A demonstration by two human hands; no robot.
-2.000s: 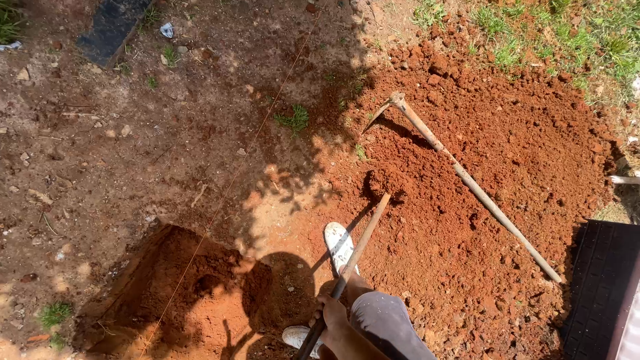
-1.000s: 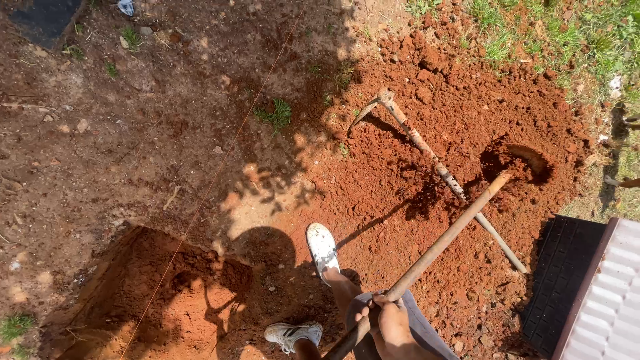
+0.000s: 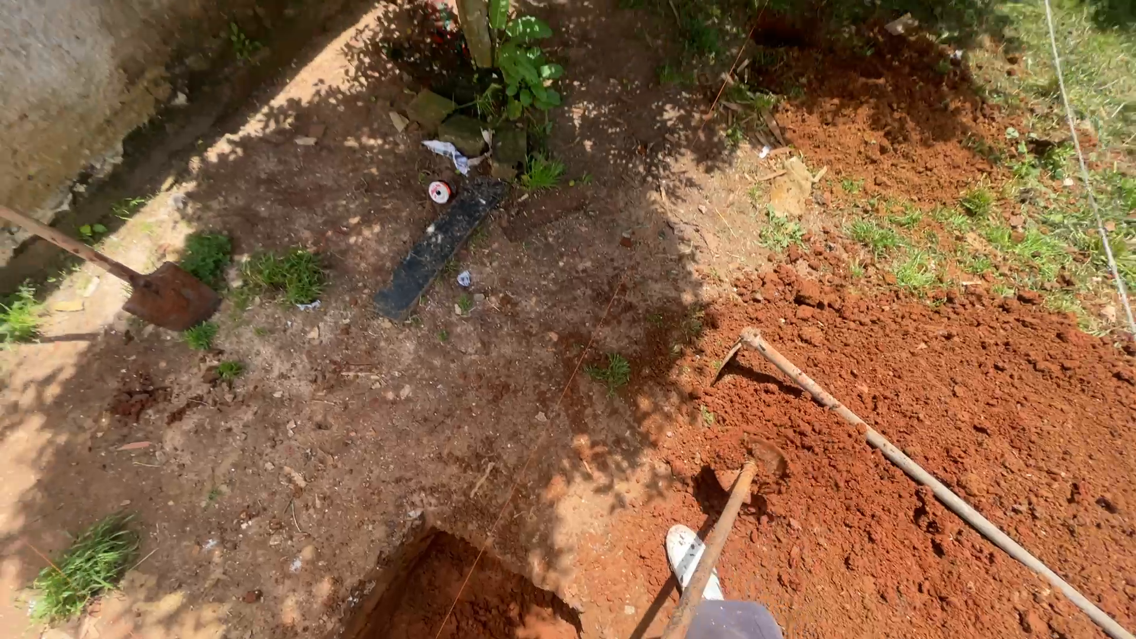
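Observation:
Neither of my hands shows in the head view; both are outside the frame. A wooden-handled tool (image 3: 721, 532) comes up from the bottom edge, its rusty metal head (image 3: 765, 466) at the near left part of the loose red soil (image 3: 941, 399). To its right a second long-handled digging tool (image 3: 923, 475) lies across the soil, its thin blade pointing down and left. My white shoe (image 3: 694, 559) stands beside the first handle, with my grey-clad knee (image 3: 732, 619) at the bottom edge.
A dug pit (image 3: 470, 590) opens at the bottom, crossed by a thin string (image 3: 532, 453). A rusty shovel (image 3: 173, 295) leans at the left near a wall (image 3: 133, 89). A dark board (image 3: 441, 248) lies near a leafy plant (image 3: 524, 67). Another string (image 3: 1078, 133) runs at the upper right.
The held tool's head has moved from the far right of the soil heap, past the lying tool, to its left side. My hands have left the view, which has tilted up.

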